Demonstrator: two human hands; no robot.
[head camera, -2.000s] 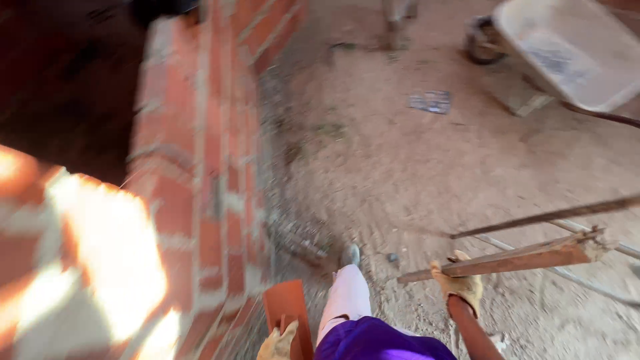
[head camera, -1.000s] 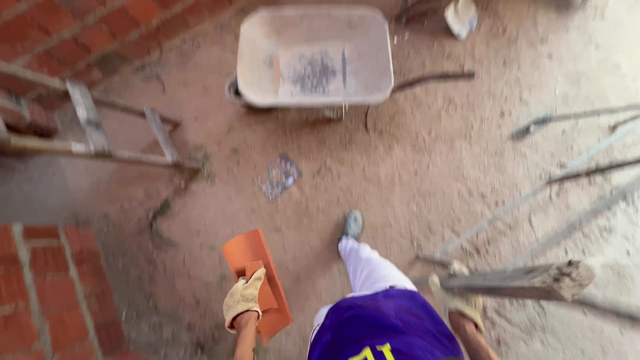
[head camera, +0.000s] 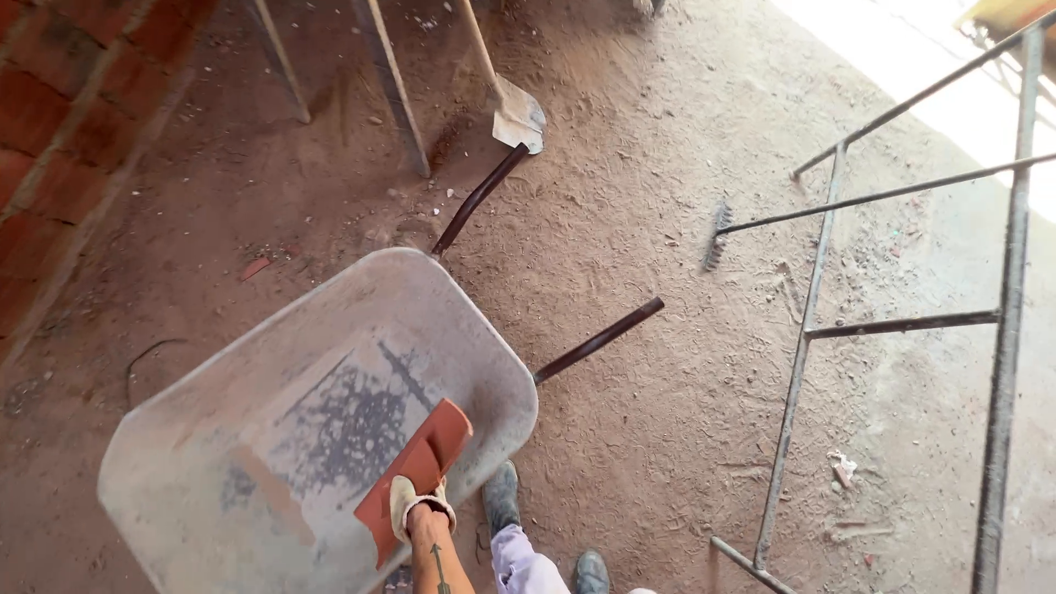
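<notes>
My left hand (head camera: 419, 503), in a pale work glove, grips an orange plastic float (head camera: 441, 433) by its back. Hand and float are over the near right part of a wheelbarrow's tray (head camera: 206, 429), which carries grey mortar stains. Two dark handles (head camera: 601, 340) extend from the wheelbarrow toward the upper right. My right hand is outside the view. Below, my boots (head camera: 501, 495) stand on the dirt floor beside the wheelbarrow.
A shovel (head camera: 520, 115) lies beyond the wheelbarrow, near wooden legs (head camera: 400, 99). At the right stands a metal scaffold frame (head camera: 800, 371), with a rake (head camera: 718, 235) by it. A brick wall (head camera: 74, 124) rises at the upper left.
The view has swung, and the wheelbarrow is now close below me. The float remains in my left hand. My right hand, earlier on a wooden piece, has left the view.
</notes>
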